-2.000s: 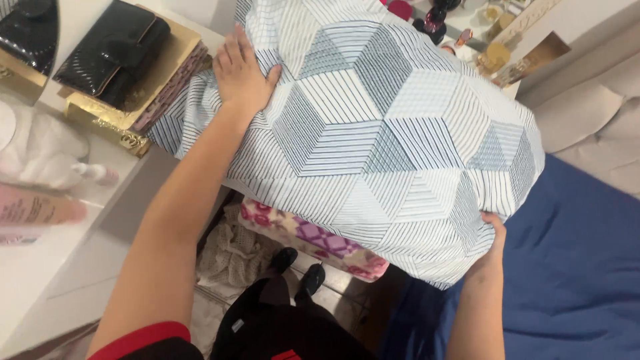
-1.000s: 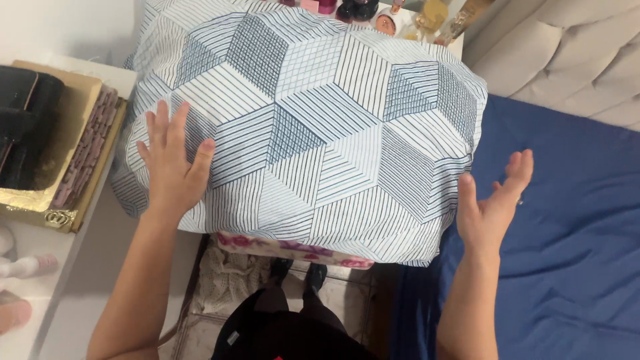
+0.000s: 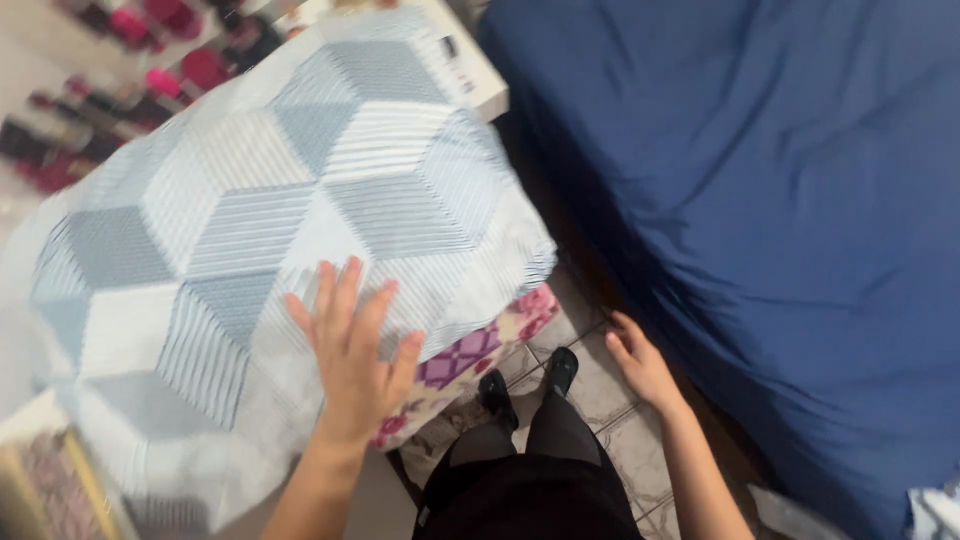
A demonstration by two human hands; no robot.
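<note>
A pillow in a white and blue geometric-patterned pillowcase (image 3: 255, 225) lies across the left and middle of the head view, resting over a stool or box with a pink floral cover (image 3: 457, 360). My left hand (image 3: 360, 345) has its fingers spread over the pillow's near edge; whether it presses on the fabric I cannot tell. Off to the right, my right hand (image 3: 637, 360) hangs over the tiled floor between the pillow and the bed, holding nothing, its fingers slightly bent.
A bed with a dark blue sheet (image 3: 787, 225) fills the right side. Pink and dark cosmetics (image 3: 202, 67) stand behind the pillow on a white surface (image 3: 484, 86). A gold-edged box (image 3: 82, 480) is at the lower left. My feet (image 3: 561, 367) are on floor tiles (image 3: 630, 442).
My right hand held the pillow's corner two seconds ago, then let go, and now hangs lower, away from it. My left hand has moved from the pillow's left end to its near edge. The view has turned.
</note>
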